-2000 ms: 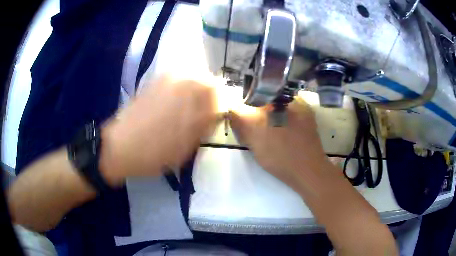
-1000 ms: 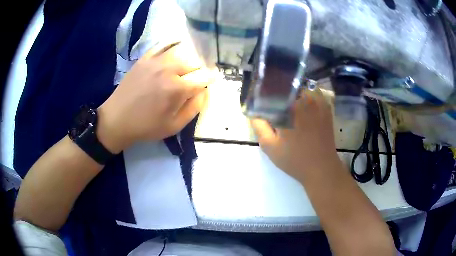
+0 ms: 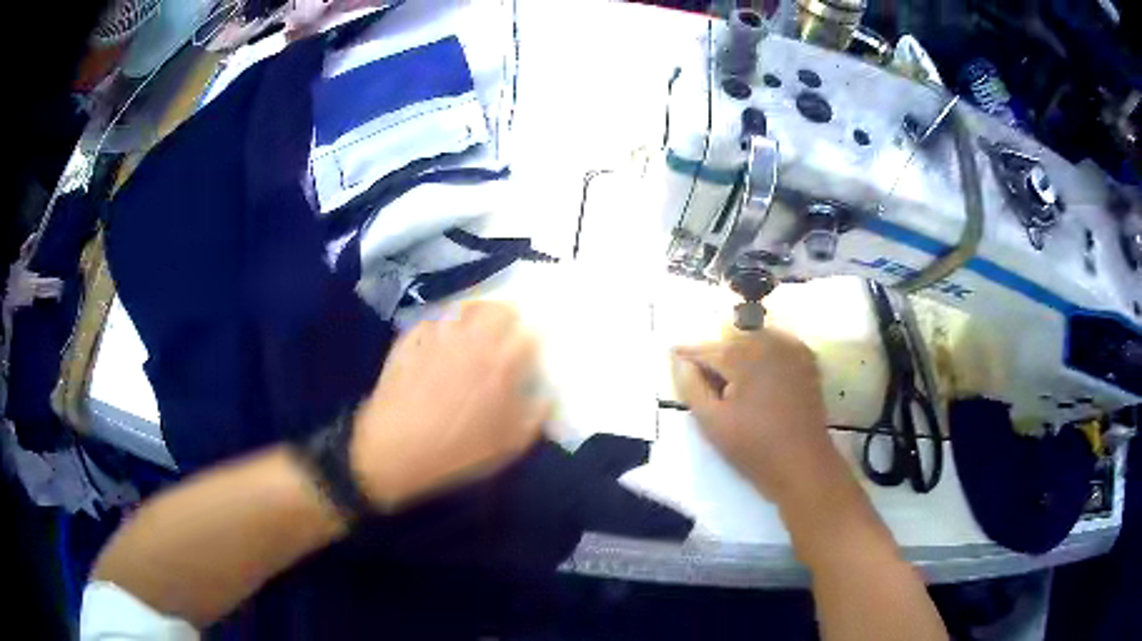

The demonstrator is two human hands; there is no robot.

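Note:
The navy garment panel [image 3: 213, 251] lies left of the needle, its lower part under my left forearm. White cloth [image 3: 420, 138] with a brighter blue patch [image 3: 391, 90] and narrow navy strips [image 3: 495, 248] lies over it. My left hand [image 3: 457, 407] is on the cloth, fingers bent; glare hides its fingertips and grip. My right hand [image 3: 764, 407] is just below the presser foot area [image 3: 691, 257], thumb and forefinger close together; what is between them is unclear. Dark navy pieces [image 3: 620, 501] stick out right of my left hand.
The sewing machine head [image 3: 864, 163] stands over the upper right. Black-handled scissors [image 3: 904, 432] lie right of my right hand. A dark rounded fabric piece [image 3: 1021, 482] lies at far right. The ruler-marked table edge [image 3: 751, 564] runs along the front. Cluttered cloth shows at upper left.
The view has widened, showing the blue patch. My left hand and the cloth have shifted right relative to the table. Navy pieces now spread beside that hand. My right hand remains near the needle.

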